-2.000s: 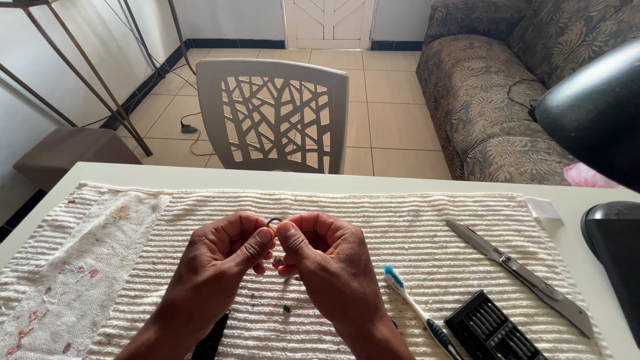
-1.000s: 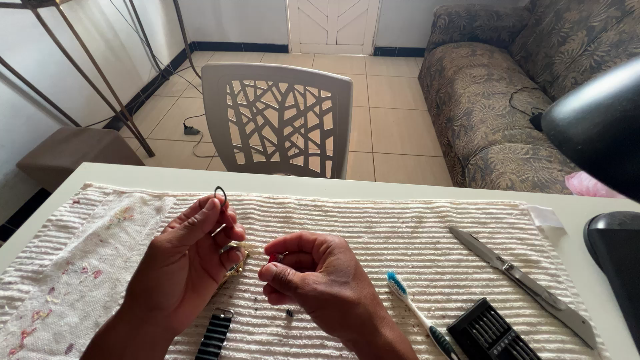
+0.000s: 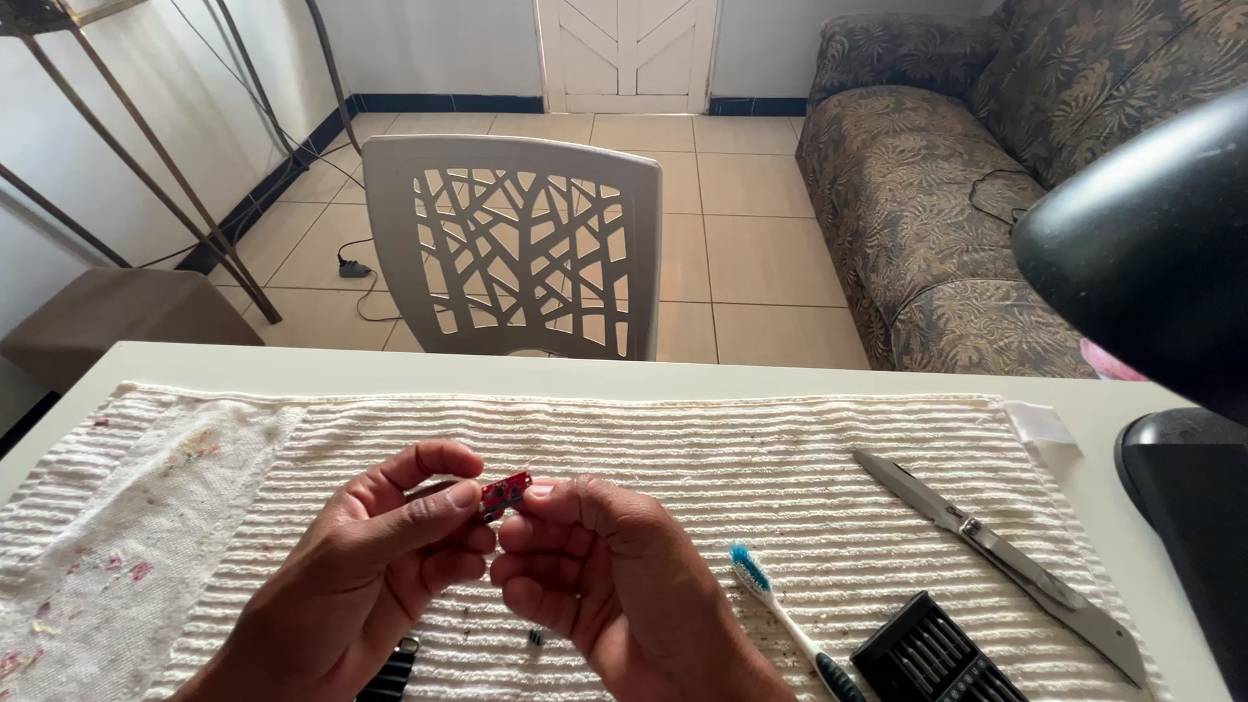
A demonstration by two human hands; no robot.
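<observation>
A small red circuit board (image 3: 506,494) with dark parts on it is held between my two hands above a ribbed white towel (image 3: 780,468). My left hand (image 3: 390,546) pinches its left end with thumb and fingers. The thumb and forefinger of my right hand (image 3: 604,556) grip its right end. Below the hands, a tiny dark piece (image 3: 535,637) lies on the towel. A black ribbed item (image 3: 390,675) shows partly beside my left wrist. Whether my left palm holds anything else is hidden.
Right of my hands lie a toothbrush (image 3: 775,604), a black case of screwdriver bits (image 3: 926,653) and an open folding knife (image 3: 1004,565). A black lamp (image 3: 1141,244) overhangs the table's right side. Across the table stands a plastic chair (image 3: 512,244).
The dark ring that my left hand held up one second ago is out of sight. Both hands have come together, and the red board now shows between their fingertips.
</observation>
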